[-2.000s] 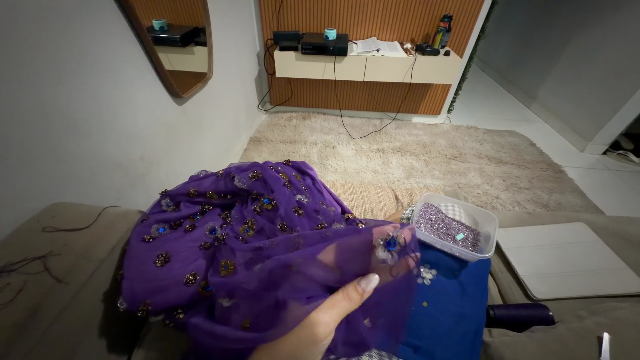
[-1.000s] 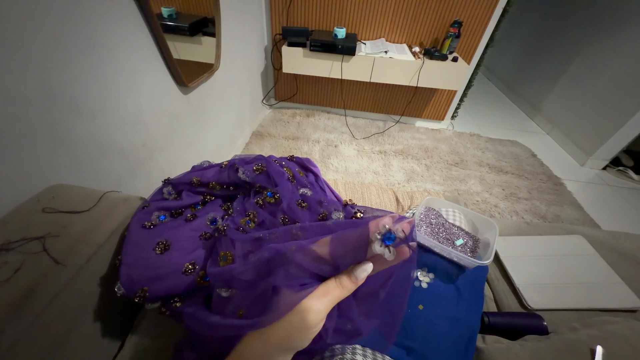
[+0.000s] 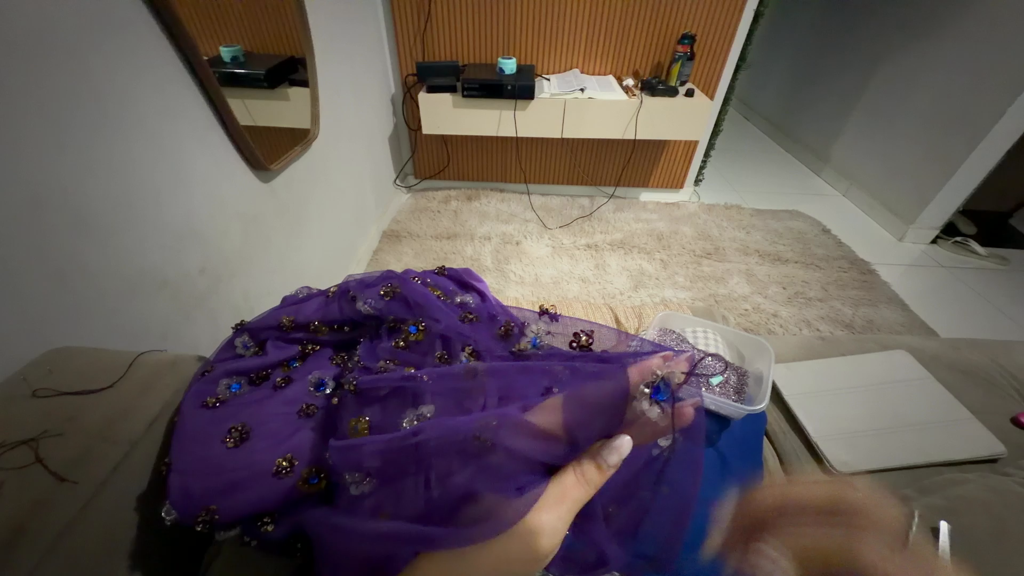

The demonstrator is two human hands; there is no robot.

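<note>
Sheer purple fabric [image 3: 448, 448] with beaded and sequined flowers lies bunched over the lap and to the left. My left hand [image 3: 568, 488] holds its right part, fingers beneath the cloth and thumb above, beside a clear flower with a blue stone [image 3: 660, 390]. A dark thread runs near that flower. Low at the right, my right hand [image 3: 808, 528] is blurred; whether it holds anything cannot be made out. Blue fabric [image 3: 740, 456] lies under the purple cloth. Just beyond the left fingertips stands a plastic container [image 3: 760, 364] of small purple beads.
A pale flat folder or case [image 3: 888, 412] lies on the sofa at the right. Loose dark threads [image 3: 32, 456] rest on the left sofa part. Past a shaggy rug [image 3: 640, 248], a wall shelf [image 3: 496, 118] holds electronics and papers. A small metal tool tip [image 3: 945, 540] shows at lower right.
My right hand has come into view at the lower right. My left hand still holds the cloth by the blue-stoned flower. A dark thread now shows over that flower.
</note>
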